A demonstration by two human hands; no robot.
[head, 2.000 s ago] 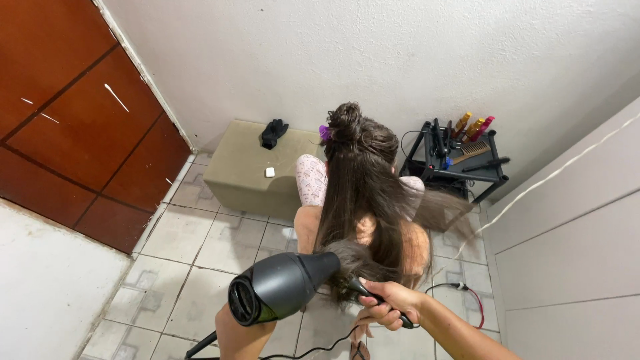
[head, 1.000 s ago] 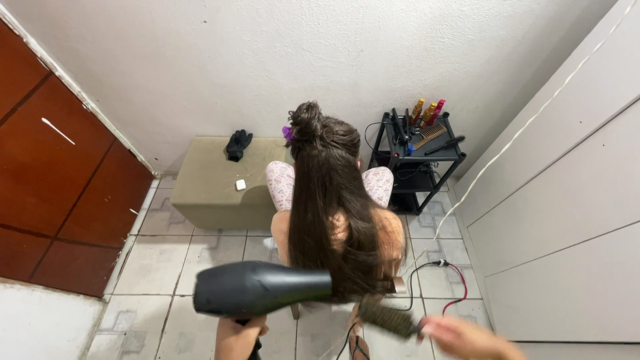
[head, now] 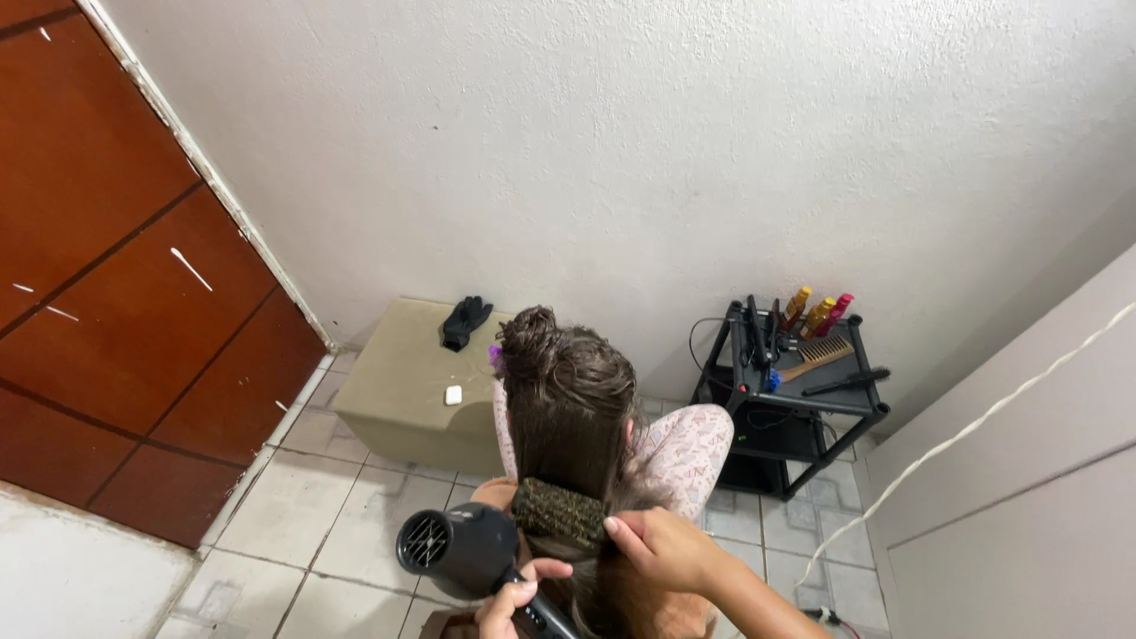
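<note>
A person with long dark hair (head: 568,417), partly tied up in a bun, sits with their back to me. My right hand (head: 661,546) grips a round hairbrush (head: 559,512), whose bristled barrel lies across the hair at the upper back; its handle is hidden by my fingers. At the bottom, my left hand (head: 515,603) holds a black hair dryer (head: 466,546) by its handle, at the left of the hair. The dryer's rear grille faces left and its nozzle end is hidden.
A beige bench (head: 382,390) bears a black glove (head: 465,323) and a small white case (head: 453,395). At the right, a black shelf cart (head: 790,399) carries bottles (head: 816,317), a wooden comb (head: 815,355) and another brush (head: 848,382). A white cord (head: 950,435) hangs at the right.
The brush and my right hand have moved from near the ends of the hair up to the upper back. The dryer, pointing right before, is now angled beside the brush. The view has shifted.
</note>
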